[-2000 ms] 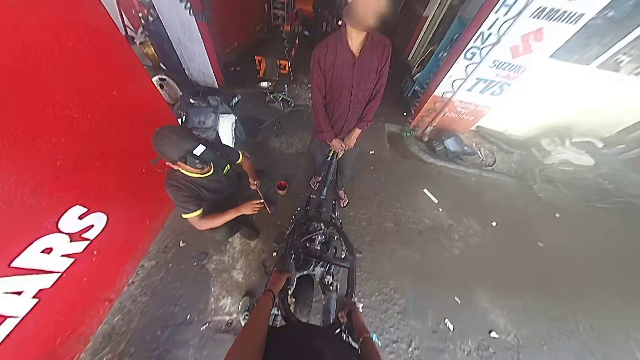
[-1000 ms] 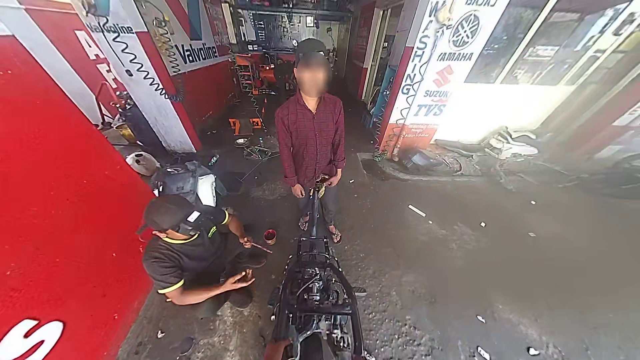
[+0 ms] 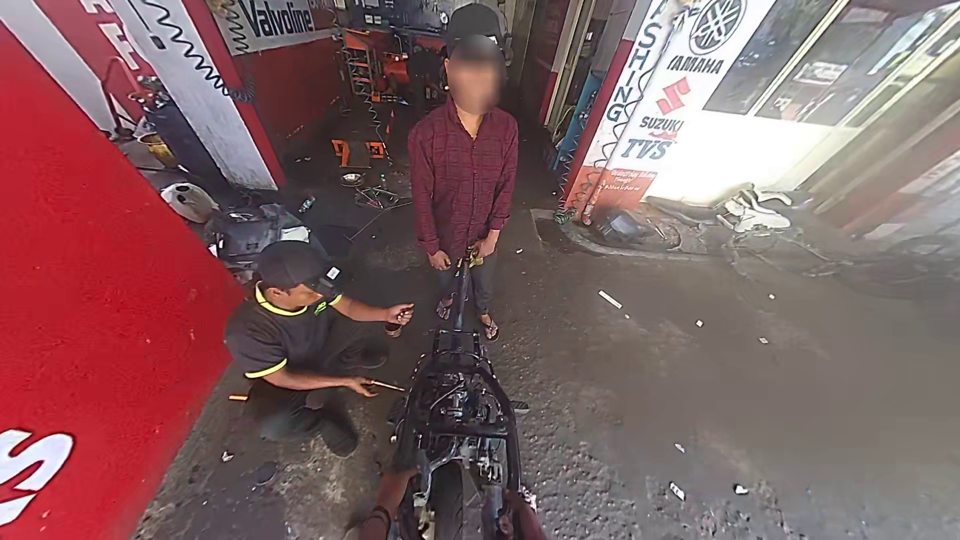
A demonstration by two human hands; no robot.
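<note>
A stripped black motorcycle frame (image 3: 459, 431) with a rear wheel (image 3: 448, 499) stretches away from me at the bottom centre. My left hand (image 3: 405, 454), dark and partly hidden, is closed around the left side of the frame. At the lower right side of the frame is my right hand (image 3: 519, 510), blurred and cut off by the bottom edge, so its fingers cannot be made out. A crouching co-worker on the left has one hand at a small dark red cup (image 3: 393, 329) and holds a thin stick-like tool (image 3: 388, 386) beside the frame with the other.
A standing person in a maroon shirt (image 3: 465, 176) has both hands by the far end of the frame. A red wall (image 3: 97, 262) rises at the left. Black parts (image 3: 255, 229) lie behind the crouching co-worker, and white body panels (image 3: 754, 210) lie by the right wall.
The crouching co-worker's thin tool has moved to the side of the frame, and the other hand has moved out to the cup. The view has tilted up since the oldest frame.
</note>
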